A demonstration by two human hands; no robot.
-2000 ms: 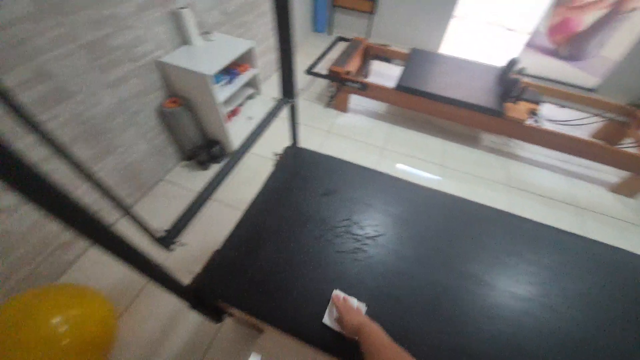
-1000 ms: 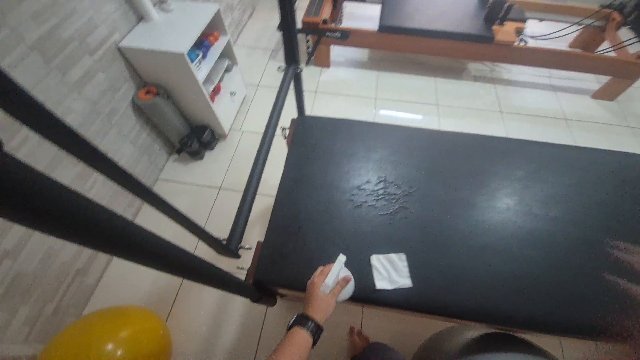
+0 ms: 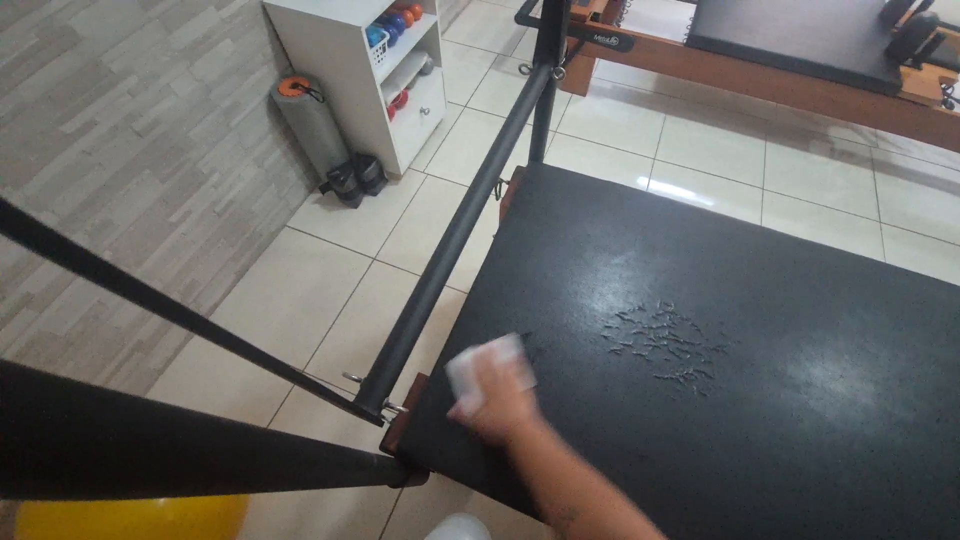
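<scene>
My right hand (image 3: 499, 394), blurred, presses a folded white cloth (image 3: 465, 379) on the left end of a black padded bench top (image 3: 705, 442), close to its edge. Wet drops of liquid (image 3: 664, 341) lie on the padding to the right of this hand. At the bottom edge of the view, a white rounded object (image 3: 459, 527) shows in part, just off the bench's near side. My left hand is out of view.
A black metal frame bar (image 3: 457, 240) runs along the bench's left end, with thick black posts nearby. Beyond stand a white shelf unit (image 3: 330, 45), a grey foam roller (image 3: 311, 124) and a wooden reformer (image 3: 675, 67). A yellow ball (image 3: 135, 517) is at lower left.
The cloth, lying flat on the bench a second ago, is now under my right hand farther left. My left hand, which held a white bottle there, has left the view.
</scene>
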